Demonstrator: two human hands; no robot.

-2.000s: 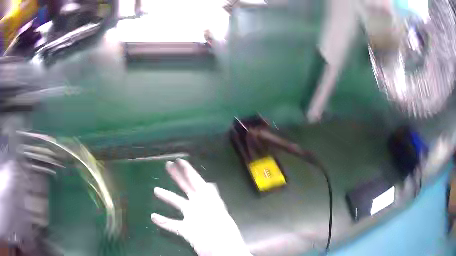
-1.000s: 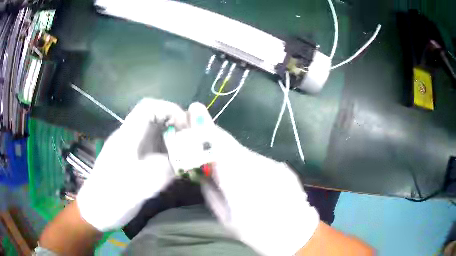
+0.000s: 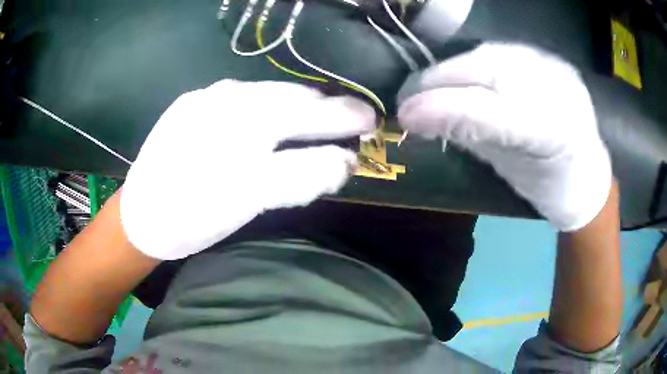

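My gloved left hand (image 3: 241,157) pinches a small yellowish circuit board (image 3: 380,162) between thumb and finger at the mat's front edge. A yellow wire (image 3: 292,71) and a white wire (image 3: 329,71) run down to the board. My gloved right hand (image 3: 505,117) is just right of the board, its fingers closed on white lead wires (image 3: 407,55); their short ends stick out below the fingertips, one close to the board. The white cylinder (image 3: 445,14) is at the top, cut off by the frame edge.
The dark green mat (image 3: 110,66) spans the bench. A yellow sponge (image 3: 626,52) lies at upper right. A thin white strand (image 3: 77,130) runs to my left hand. A green mesh basket (image 3: 36,212) with silvery parts stands at lower left. My lap is below the bench edge.
The board now shows its yellowish side and is held by my left hand alone. My right hand has moved off it to the right and taken hold of the white leads. The view has shifted down.
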